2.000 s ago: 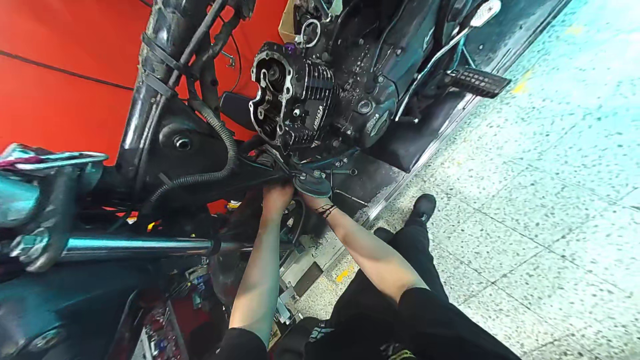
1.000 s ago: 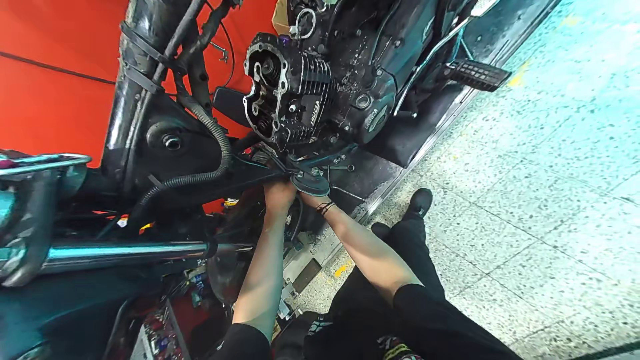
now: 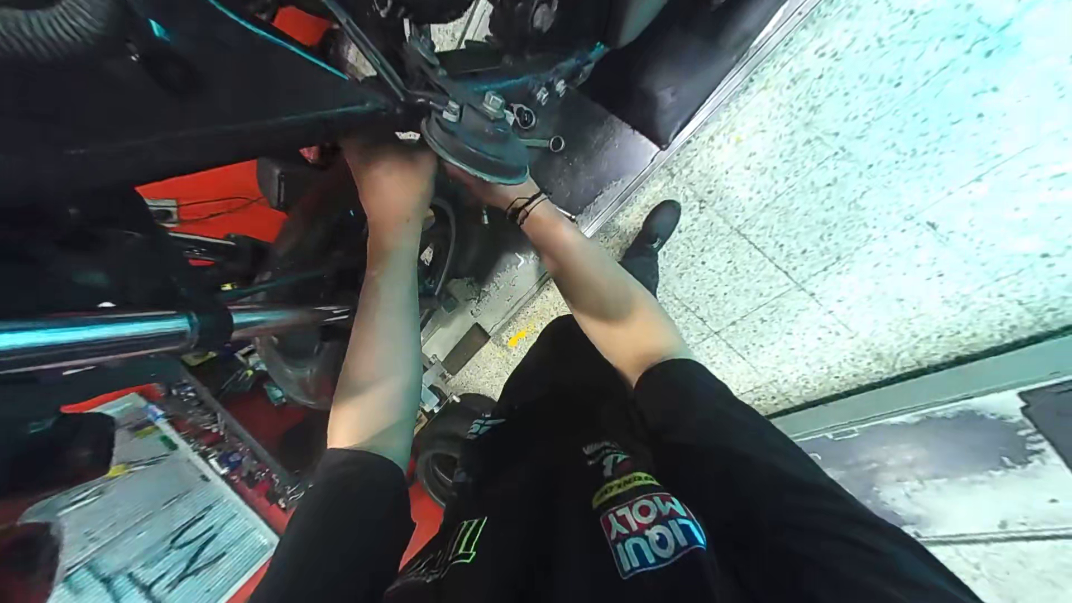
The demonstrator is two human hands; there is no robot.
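My left hand (image 3: 391, 172) reaches up beneath the black motorcycle frame (image 3: 251, 138); its fingers are hidden behind the frame. Close beside it on the right, my right hand (image 3: 494, 186) is mostly covered by a round dark horn-like disc (image 3: 477, 149) with hex nuts on top. Black cords circle my right wrist. What either hand touches or holds cannot be seen. Just right of the disc, a ring-ended wrench (image 3: 553, 144) lies over the dark lift platform (image 3: 590, 155). A chrome fork tube (image 3: 100, 333) runs across at the left.
At the lower left, a tray (image 3: 213, 494) holds pliers-like tools, beside small parts. A tyre (image 3: 444, 456) is low near my legs. The platform's metal edge (image 3: 615, 205) borders the speckled tiled floor (image 3: 796, 218). My shoe (image 3: 662, 222) stands on that floor.
The view has moved down and closer, so the open engine seen earlier is largely out of frame. Both hands remain under the frame by the round disc.
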